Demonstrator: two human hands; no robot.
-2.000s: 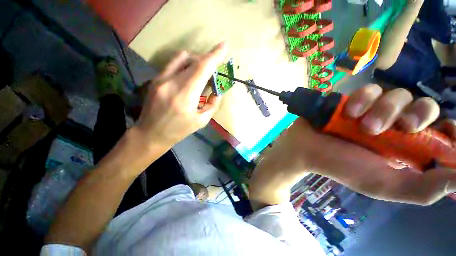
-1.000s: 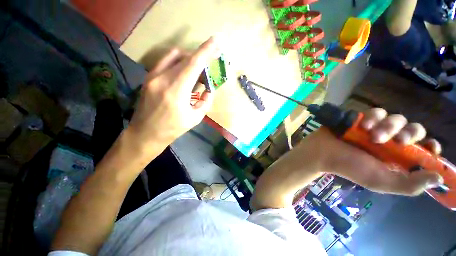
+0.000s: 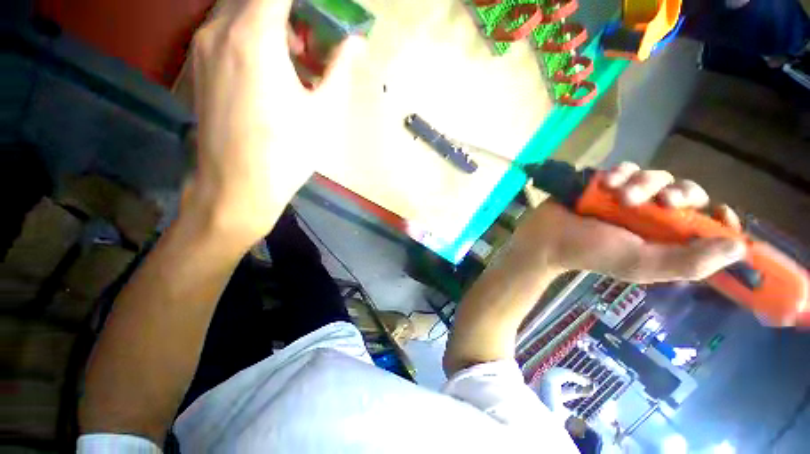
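My left hand (image 3: pixel 249 115) holds a single green unit (image 3: pixel 342 16) between thumb and fingers, raised near the top edge, with a reddish part against the fingers. My right hand (image 3: pixel 648 239) is wrapped around an orange electric screwdriver (image 3: pixel 771 282) with a black nose. Its thin bit is faint and points left over the tan sheet, apart from the unit. A small dark bar (image 3: pixel 441 144) lies loose on the tan cardboard sheet (image 3: pixel 373 173), between my hands.
Green units with red loops (image 3: pixel 573 66) stand in rows at the sheet's upper right. Yellow-orange and blue tape rolls (image 3: pixel 647 28) lie beyond them. A green mat edge (image 3: pixel 497 206) borders the sheet. Another person's white-sleeved arm (image 3: pixel 561 390) shows near racks at lower right.
My left hand has moved up with the green unit and tilted it. The screwdriver has drawn back from the unit, then shifted slightly left and up. The view has shifted too.
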